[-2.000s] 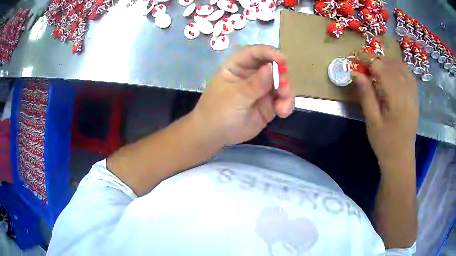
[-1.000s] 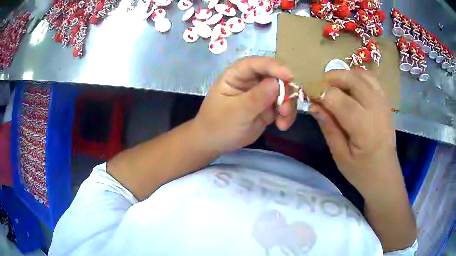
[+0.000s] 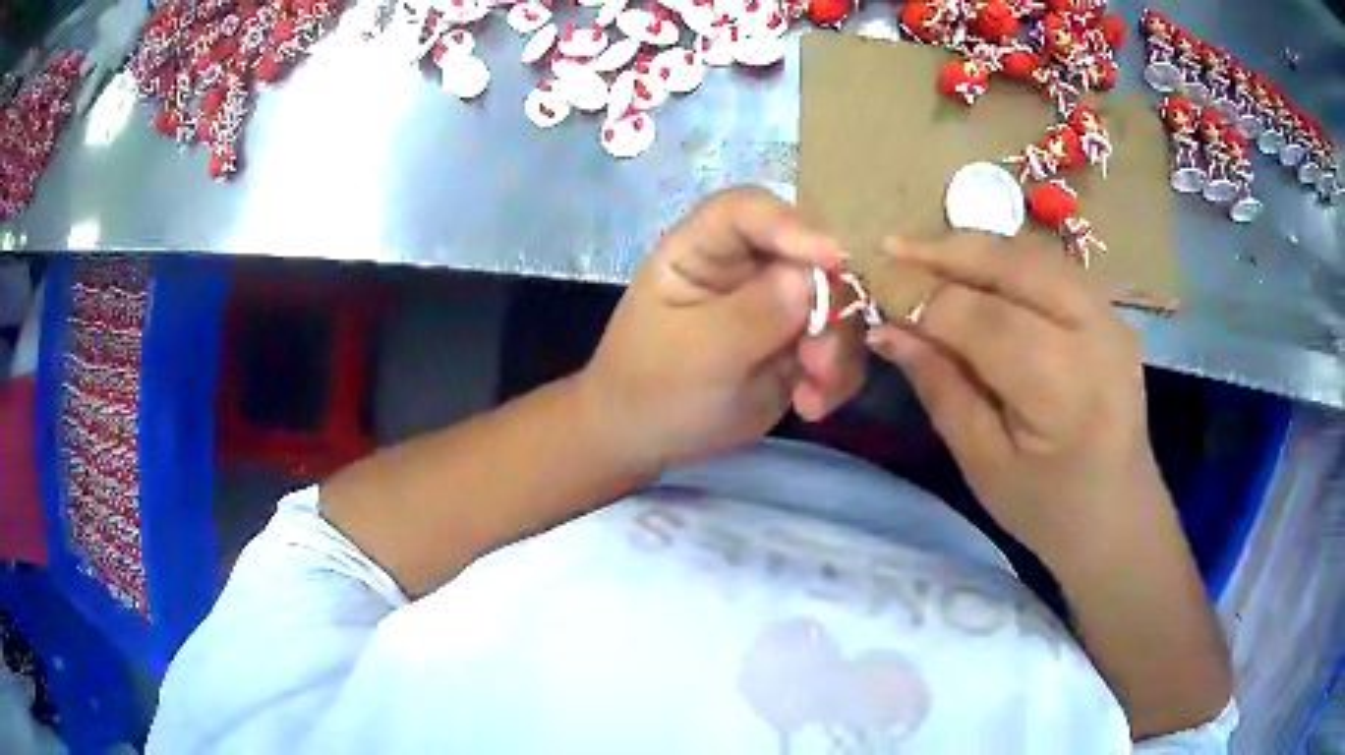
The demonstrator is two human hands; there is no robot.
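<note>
My left hand [image 3: 723, 325] pinches a white base disc [image 3: 819, 301] on edge between thumb and fingers. My right hand [image 3: 1018, 347] is just right of it, thumb and forefinger at a small red-and-white figure [image 3: 867, 305] whose thin limbs meet the disc. The figure's head is hidden by my right fingers. The white glue dish [image 3: 984, 199] lies on the cardboard mat [image 3: 882, 140] behind my right hand. A loose figure [image 3: 1055, 204] lies right of the dish, and more figures [image 3: 1018, 44] are heaped at the mat's back.
A heap of base discs [image 3: 627, 136] lies left of the mat on the metal table [image 3: 369, 177]. Finished figures [image 3: 1213, 148] stand in rows at right. More red-and-white parts [image 3: 221, 89] are heaped far left. A blue crate [image 3: 170, 443] with figures is below the table's left side.
My right hand moved from the dish to the disc in my left hand, bringing a figure against it. The dish is uncovered now, and a loose figure shows beside it.
</note>
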